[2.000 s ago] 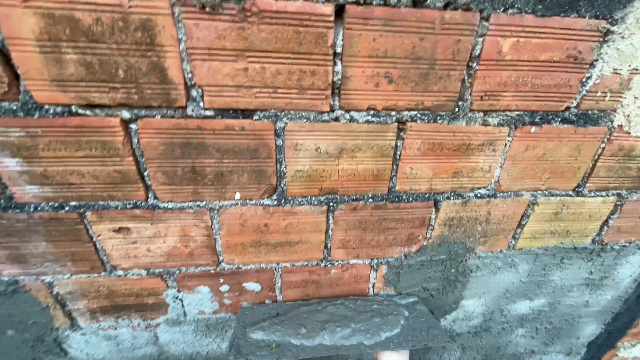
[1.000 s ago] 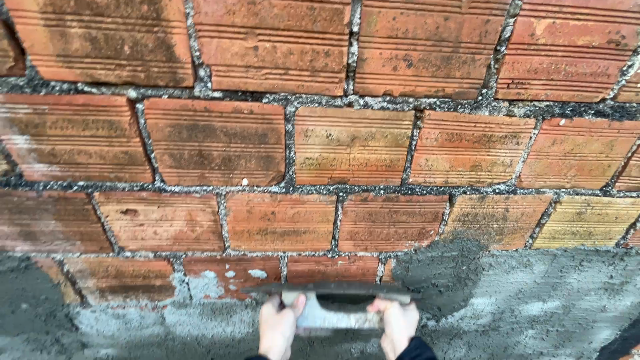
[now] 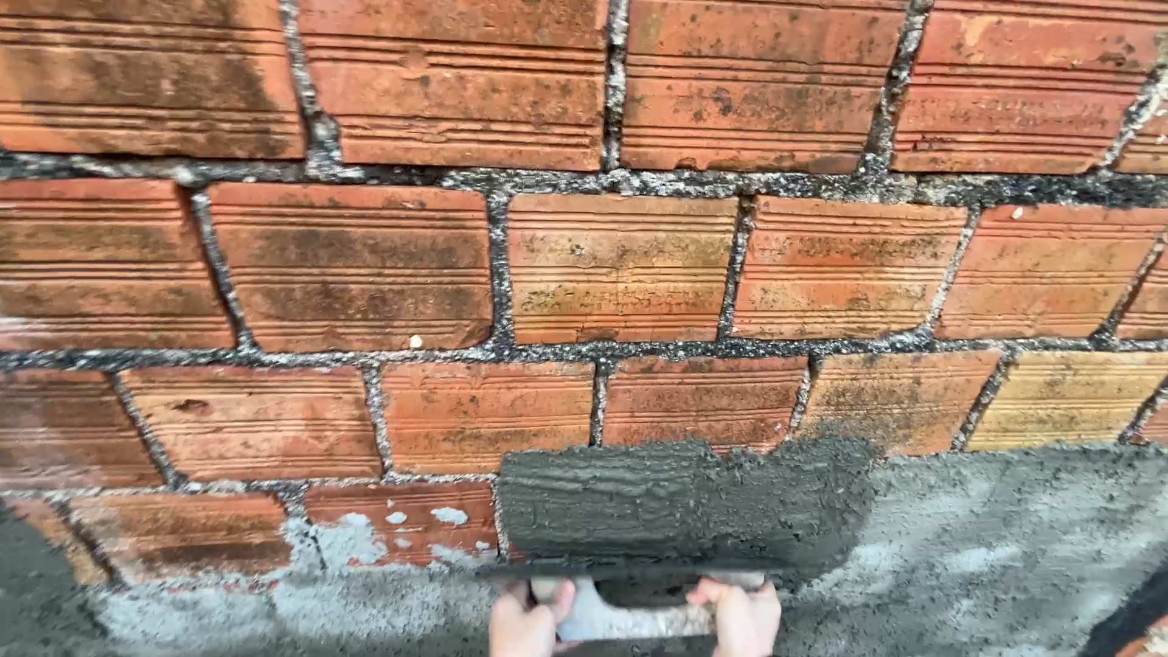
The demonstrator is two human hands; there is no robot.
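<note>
Both hands hold a plastering float at the bottom middle, its long edge against the wall and its handle side towards me. My left hand grips the left end of the handle, and my right hand grips the right end. Just above the float, a dark band of wet mortar with ridged marks covers part of the lower bricks. The float's working face is hidden.
Bare grooved clay bricks with rough mortar joints fill the upper wall. Grey render covers the lower right, and a paler, thinner coat lies at lower left. Mortar spots mark a brick left of the wet band.
Two seconds ago the float lay face up with a load of mortar. It has since tilted to the wall, and a fresh mortar band now covers bricks that showed bare one second ago.
</note>
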